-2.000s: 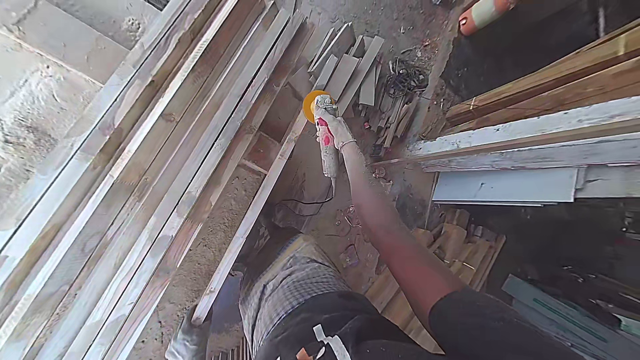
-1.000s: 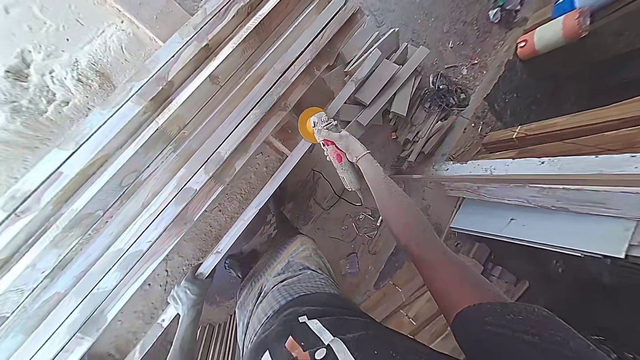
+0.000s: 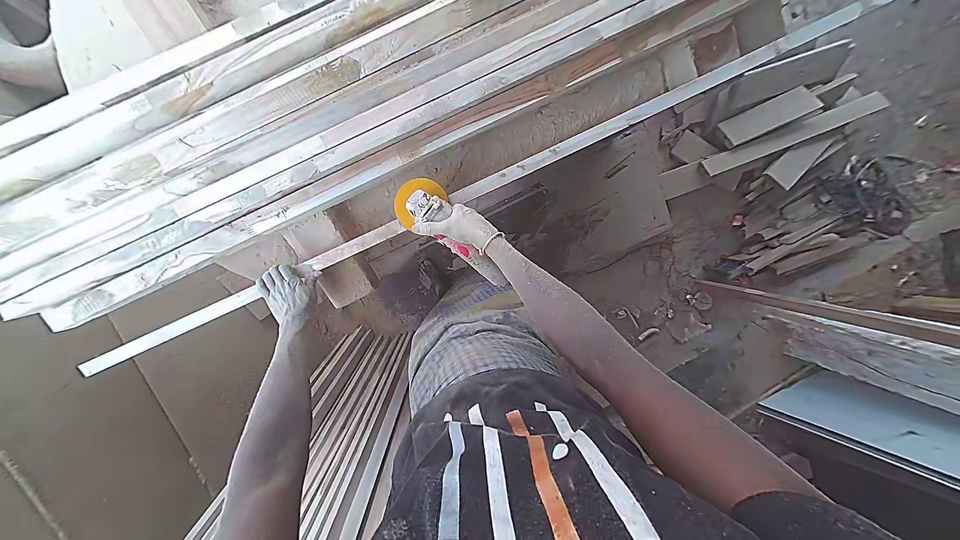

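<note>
My right hand grips a dusty angle grinder by its body, just behind the head. Its round yellow disc lies over a long narrow wooden strip; whether disc and wood touch cannot be told. Nearer the strip's left end, my left hand is closed around it, fingers over the top. The strip runs slantwise beside a row of long pale boards, with wood blocks beneath it.
Offcuts lie heaped on the dusty floor at the upper right, near a tangle of dark cable. Thin wooden strips lie below, beside my legs. At the right are a pale panel and a weathered board.
The grinder has come back along the strip, closer to my left hand and body. My left hand stays on the strip. The view has swung noticeably.
</note>
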